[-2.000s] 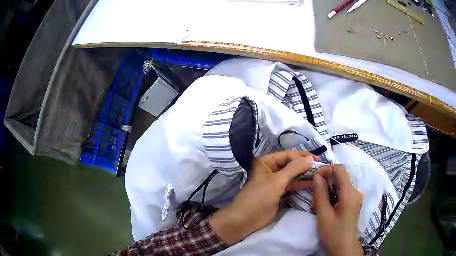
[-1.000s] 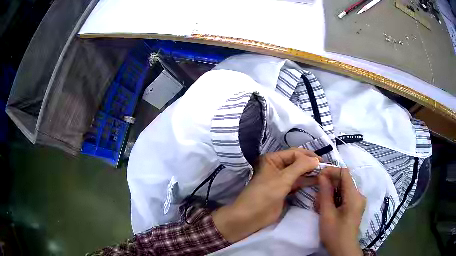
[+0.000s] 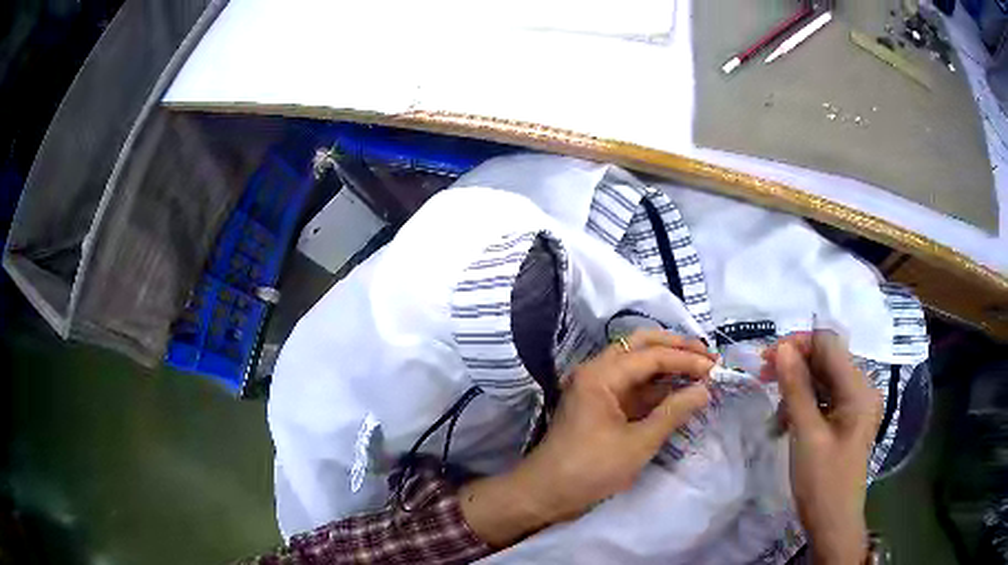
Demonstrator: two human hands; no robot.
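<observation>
The white garment [image 3: 376,331] with striped facings [image 3: 483,315] is heaped over the lap, against the table edge. My left hand [image 3: 602,425], with a ring on one finger, pinches a small white bit of the garment between thumb and fingertips. My right hand [image 3: 823,414] is just to the right of it, blurred, fingers bent with thumb and index together. A thin glint stands up at its fingertips, perhaps a needle; thread is too fine to follow. A dark item shows partly inside the right palm. A black label [image 3: 747,330] lies just above the hands.
The table's worn wooden edge [image 3: 531,132] runs above the garment. On the grey mat [image 3: 763,121] lie a red pencil [image 3: 768,39], a white pen [image 3: 798,38], a yellowish strip [image 3: 891,59] and small specks. A grey bin [image 3: 144,232] and blue crate [image 3: 227,304] stand at left.
My right hand has moved right and a little up, away from my left hand, which keeps its pinch. The view has shifted slightly, showing more of the mat.
</observation>
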